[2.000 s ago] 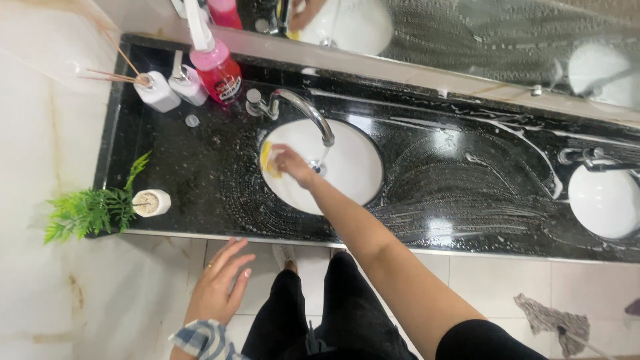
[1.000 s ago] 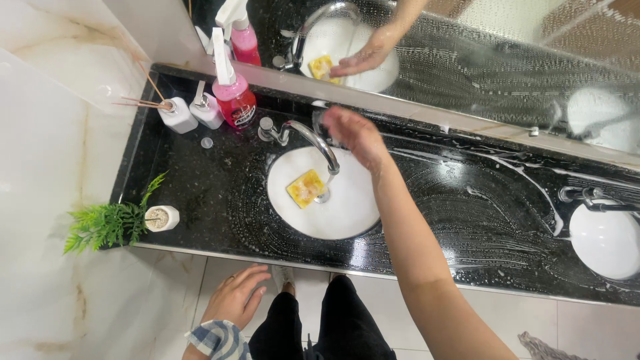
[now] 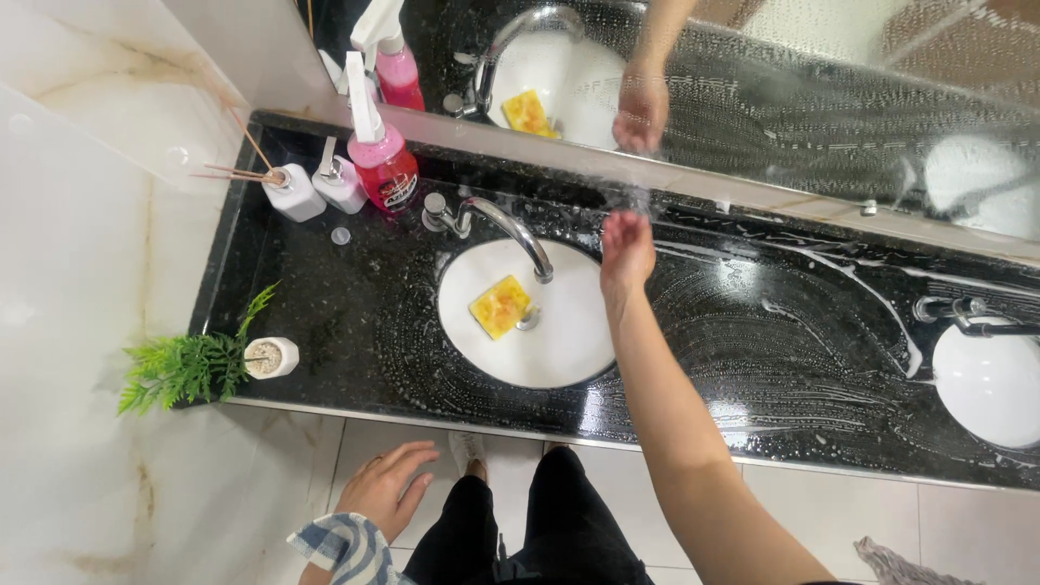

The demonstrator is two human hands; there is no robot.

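Observation:
A yellow sponge (image 3: 500,306) lies in the white oval sink (image 3: 561,357), beside the drain. The chrome faucet (image 3: 508,226) arches over this basin. My right hand (image 3: 627,250) is above the back right rim of the sink, near the mirror (image 3: 764,122), with nothing seen in it; a blurred whitish patch, perhaps splashing water, shows just beyond its fingertips. My left hand (image 3: 392,487) hangs in front of the counter's front edge, fingers apart and holding nothing. A blue and white patterned cloth (image 3: 349,543) is around my left wrist.
Suds and drops cover much of the black stone counter (image 3: 756,325). A pink spray bottle (image 3: 383,166), a white pump bottle (image 3: 340,185) and a reed diffuser (image 3: 292,193) stand at the back left. A potted green plant (image 3: 272,357) is near the left front. A second sink (image 3: 987,382) lies far right.
My right hand has let go of the sponge, which it had at the left inside of the sink, and moved to the back right rim. The sponge now lies by the drain.

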